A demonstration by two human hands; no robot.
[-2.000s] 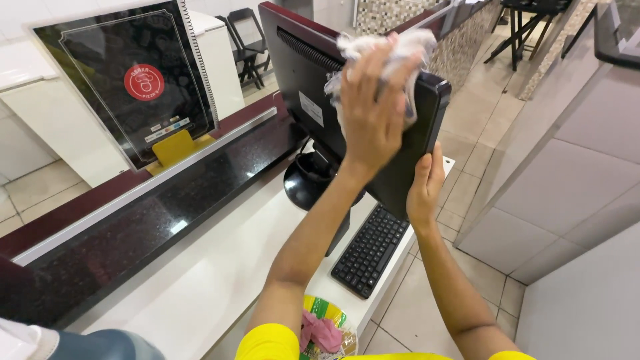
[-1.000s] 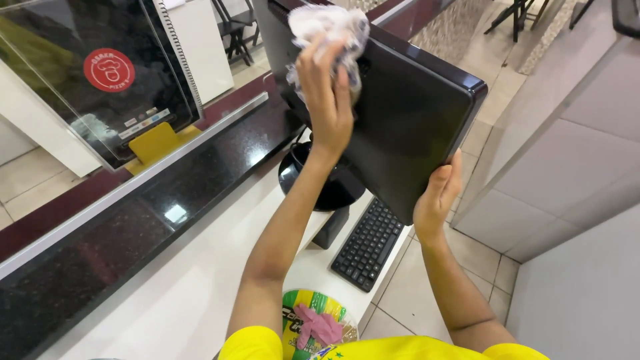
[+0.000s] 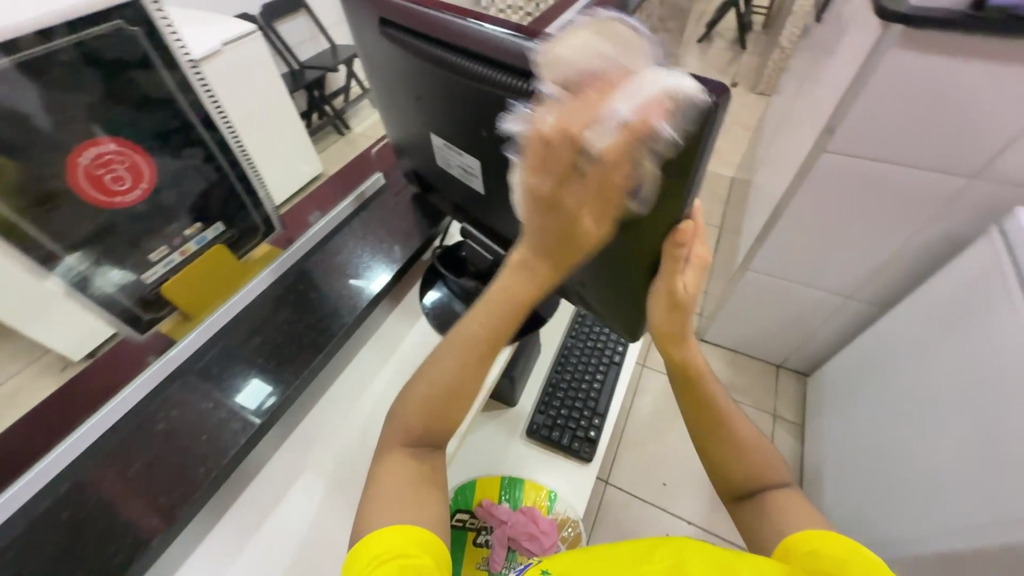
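Note:
A crumpled white cloth (image 3: 616,72), blurred by motion, is under my left hand (image 3: 572,176), pressed to the back of a black computer monitor (image 3: 456,104). My right hand (image 3: 680,280) grips the monitor's lower right edge. The monitor is tilted on its round black stand base (image 3: 448,292); a white label is stuck to its back. Below it, a black keyboard (image 3: 580,384) lies on the white desk, beside a small dark block-shaped object (image 3: 516,372). Nearer to me a pink cloth or glove (image 3: 520,534) rests on a green and yellow plastic package (image 3: 488,492).
A black stone ledge (image 3: 240,384) runs along the left, with a glass-like panel or menu (image 3: 120,264) bearing a red round logo and a yellow holder (image 3: 204,280). A tiled half wall (image 3: 872,208) stands at right. Black folding chairs (image 3: 320,60) are beyond.
My left hand and the cloth have moved rightward across the monitor's back, uncovering the white label. The monitor has turned since one second ago. My right hand still holds its edge.

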